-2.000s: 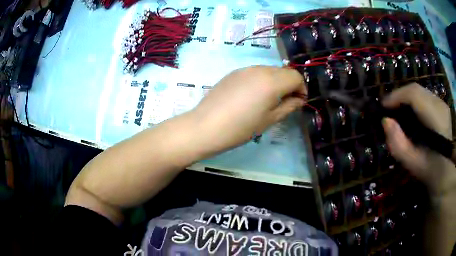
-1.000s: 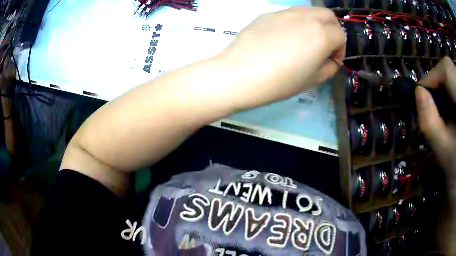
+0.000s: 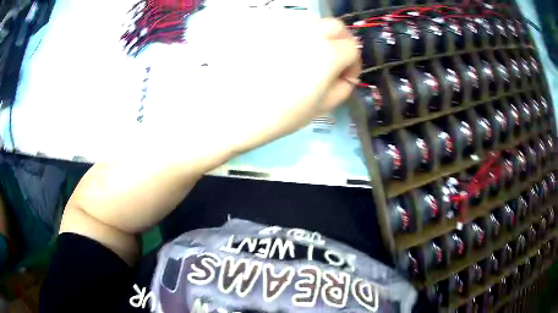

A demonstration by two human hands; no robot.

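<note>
The partitioned tray [image 3: 422, 177] stands on the right, its brown grid holding rows of round black speakers [image 3: 453, 82] on edge. My left hand [image 3: 336, 67] is at the tray's left edge, fingers pinched on a thin red lead wire [image 3: 362, 84] that runs to the first speaker of a row. Whether it is joined there is too blurred to tell. Red wires with white plugs lie along the far rows. A small pile of red pigtails [image 3: 483, 180] lies on the tray's middle. My right hand and the soldering iron are out of the picture.
A bundle of red wires with white plugs [image 3: 162, 24] lies on the pale table [image 3: 55, 110] at the far left. Black cords run at the left rim. My printed grey shirt [image 3: 275, 275] is at the bottom, below the table's near edge.
My right hand with the iron has left the picture. My left hand stays at the tray's left edge with the wire. The view has shifted, showing more of the tray and the wire bundle.
</note>
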